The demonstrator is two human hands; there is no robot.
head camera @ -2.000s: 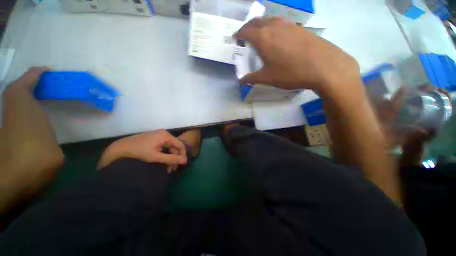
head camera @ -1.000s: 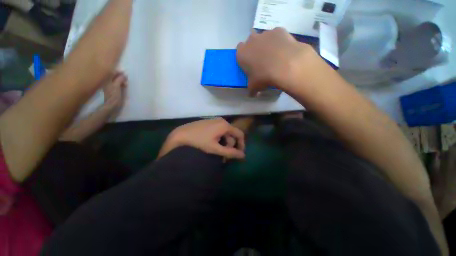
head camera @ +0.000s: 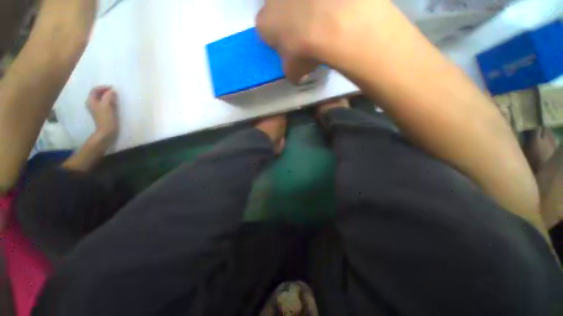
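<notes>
A closed retail carton (head camera: pixel 244 65) with a bright blue top and a pale side lies at the near edge of the white table. My right hand (head camera: pixel 299 34) reaches in from the right and grips the carton's right part, with the thumb over the near edge. The hand hides that end of the carton, and the fingertips on its far side do not show. No hand of mine is seen on the left; my left hand is out of view.
A white tabletop (head camera: pixel 151 68) runs across the front. Another person's arm (head camera: pixel 40 80) and a hand (head camera: pixel 104 111) are at the left. A blue box (head camera: pixel 512 62) stands at the right, above brown cartons (head camera: pixel 523 108). My legs are under the table edge.
The hand on my left thigh is gone from view. My right hand stays on the blue carton, which now appears further left and tilted. The open printed carton has left view.
</notes>
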